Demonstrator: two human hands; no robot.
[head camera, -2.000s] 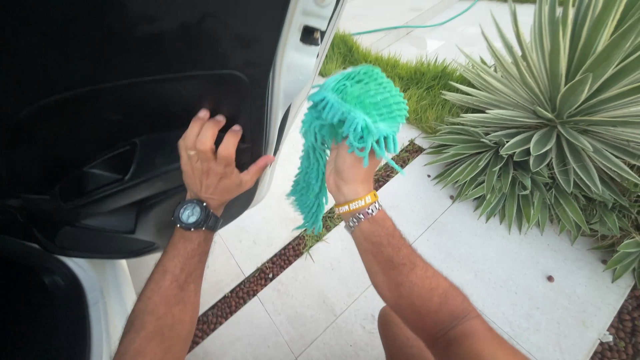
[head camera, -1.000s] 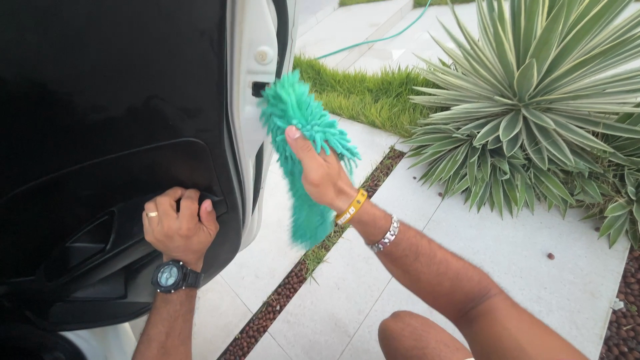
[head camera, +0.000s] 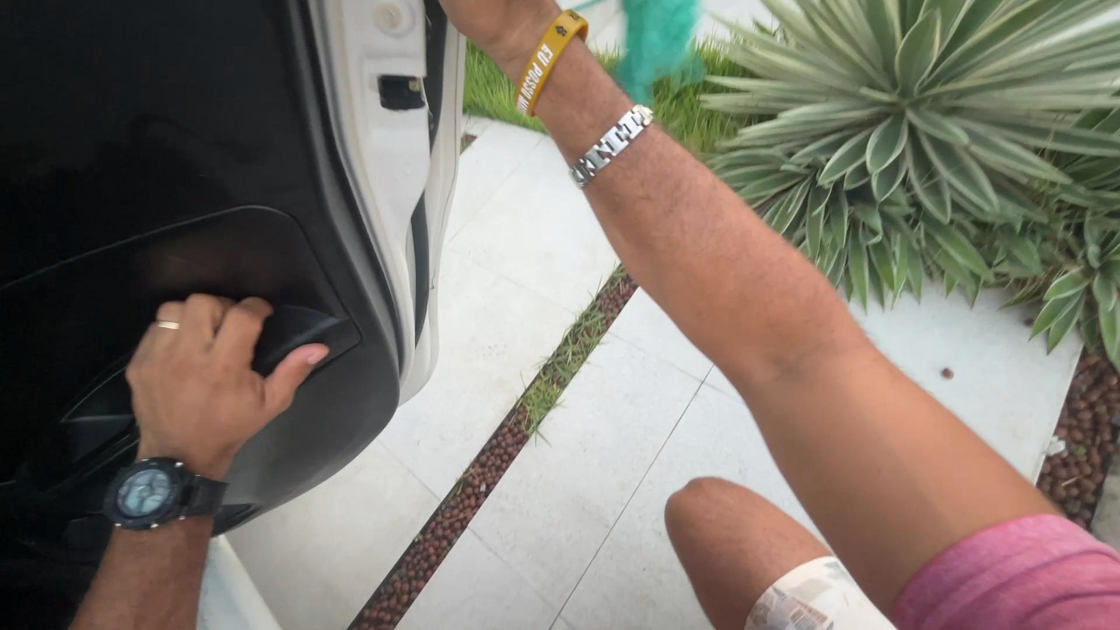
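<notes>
My left hand (head camera: 206, 376), with a ring and a black wristwatch, has its fingers hooked into the pull handle (head camera: 293, 337) of an open car door's black inner panel (head camera: 140, 175). At the top edge, my right hand (head camera: 494, 22) reaches up past the door's white edge (head camera: 376, 114); its fingers are out of view. Part of a teal microfiber wash mitt or cloth (head camera: 656, 44) shows blurred to the right of the right wrist. What the right fingers hold is hidden.
Pale paving slabs (head camera: 507, 254) lie below, crossed by a strip of brown pebbles and grass (head camera: 477, 490). Spiky variegated plants (head camera: 910, 114) stand at the upper right, beside grass (head camera: 490, 83). My bare knee (head camera: 726, 525) is at the bottom.
My left hand has moved from lying against the door panel onto its pull handle. My right hand has gone up to the top edge; the teal mitt, earlier in it, is now mostly out of view.
</notes>
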